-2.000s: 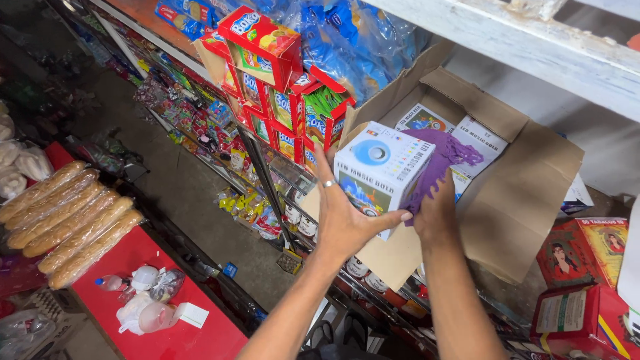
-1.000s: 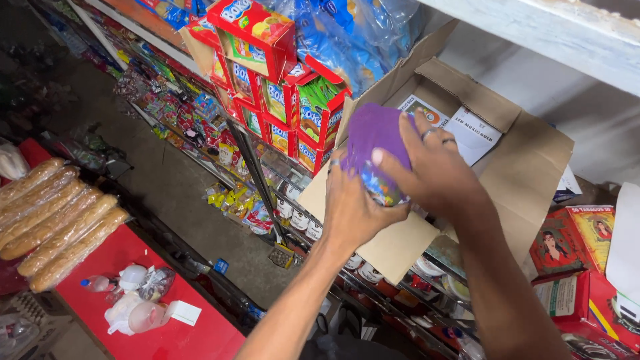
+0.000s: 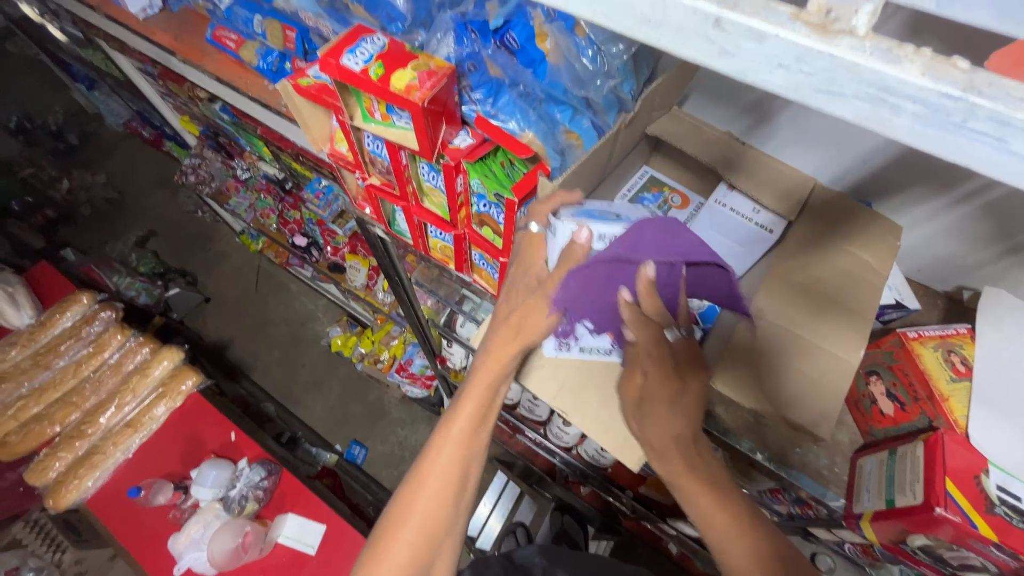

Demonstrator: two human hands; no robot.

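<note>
A white printed light-bulb box (image 3: 582, 234) is gripped by my left hand (image 3: 538, 280), its thumb on the near face and a ring on one finger. A purple cloth (image 3: 632, 276) lies over the box's right side and hides much of it. My right hand (image 3: 664, 360) presses the cloth against the box with its fingertips. Both hands are above the near side of an open cardboard carton (image 3: 788, 320). Inside the carton are more white printed boxes, one with a coloured picture (image 3: 660, 194) and one mostly white (image 3: 738, 226).
Red biscuit boxes (image 3: 432, 192) are stacked left of the carton, with blue packets (image 3: 520, 72) behind. A white shelf beam (image 3: 800, 72) crosses above. Red boxes (image 3: 920, 480) stand at right. Wrapped bread loaves (image 3: 120, 424) and plastic bottles rest on a red counter (image 3: 184, 448) at lower left.
The purple cloth has moved over the box, which showed mostly uncovered two seconds ago. One second ago my right hand was higher on the cloth; now it is lower, on the near side.
</note>
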